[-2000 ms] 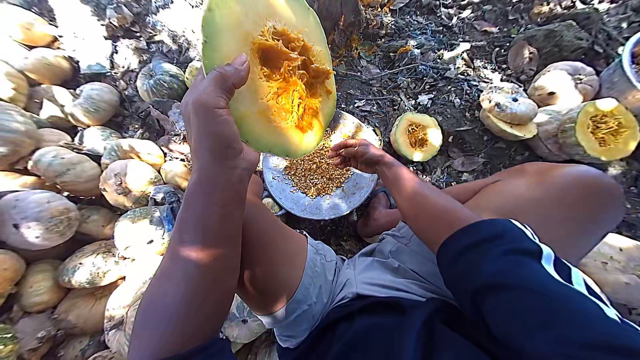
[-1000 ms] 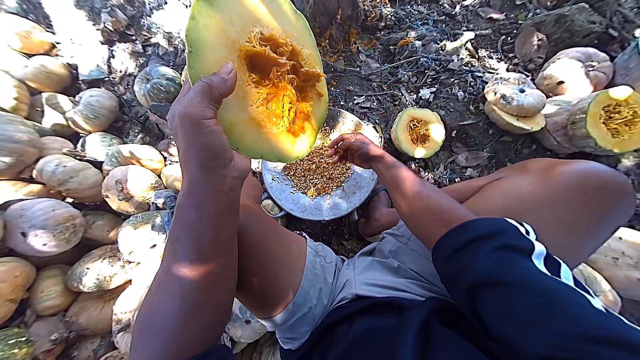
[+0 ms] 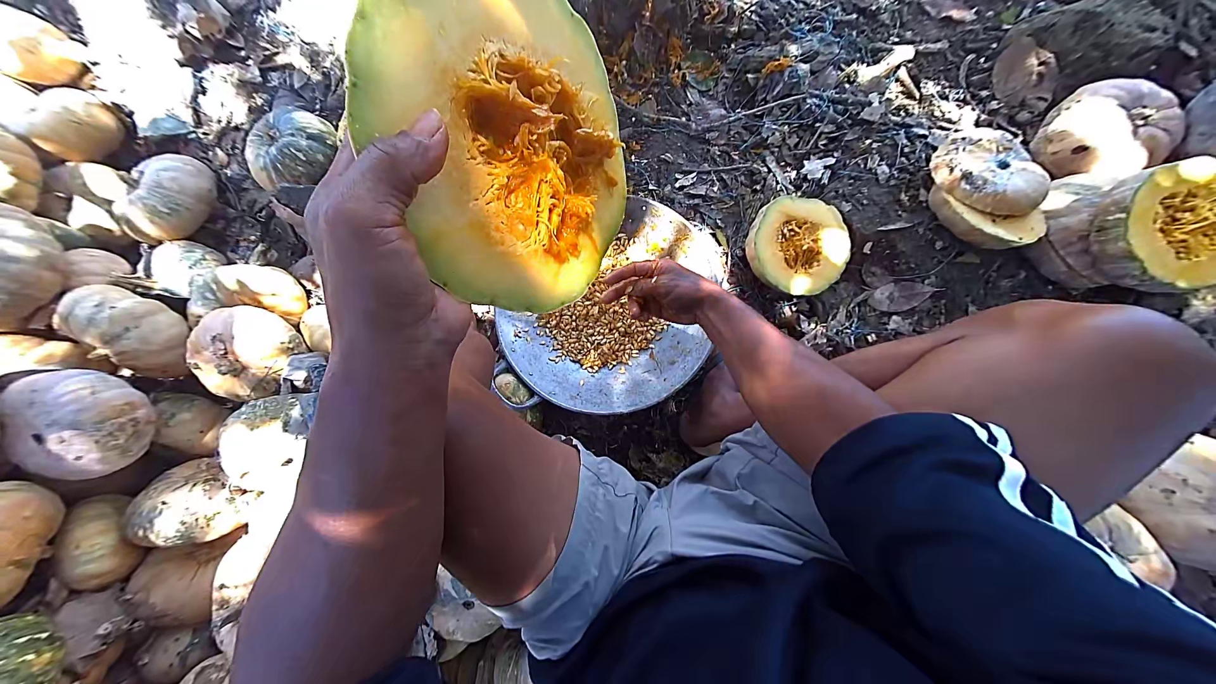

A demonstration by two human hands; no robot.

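Observation:
My left hand (image 3: 380,218) grips a large cut pumpkin half (image 3: 418,76) by its left edge, thumb on the pale flesh. Its cut face is turned toward me, showing an orange, stringy hollow. Below and behind it a round metal pan (image 3: 655,375) with a side handle rests on the ground, holding a heap of pumpkin seeds (image 3: 603,337). My right hand (image 3: 660,290) is over the pan and seeds, fingers partly curled; the pumpkin's lower edge is just left of the fingertips. Whether a few seeds are between the fingers cannot be seen.
Many whole pumpkins (image 3: 123,328) are piled at the left. Right of the pan lies a small cut pumpkin piece (image 3: 798,245). Farther right are a stacked cut pumpkin (image 3: 988,176) and a large open one (image 3: 1130,228). Dry leaves and twigs cover the soil. My bare legs flank the pan.
The cut pumpkin in my left hand has shifted slightly left and its hollow shows less loose pulp than two seconds ago. My right hand stays over the pan.

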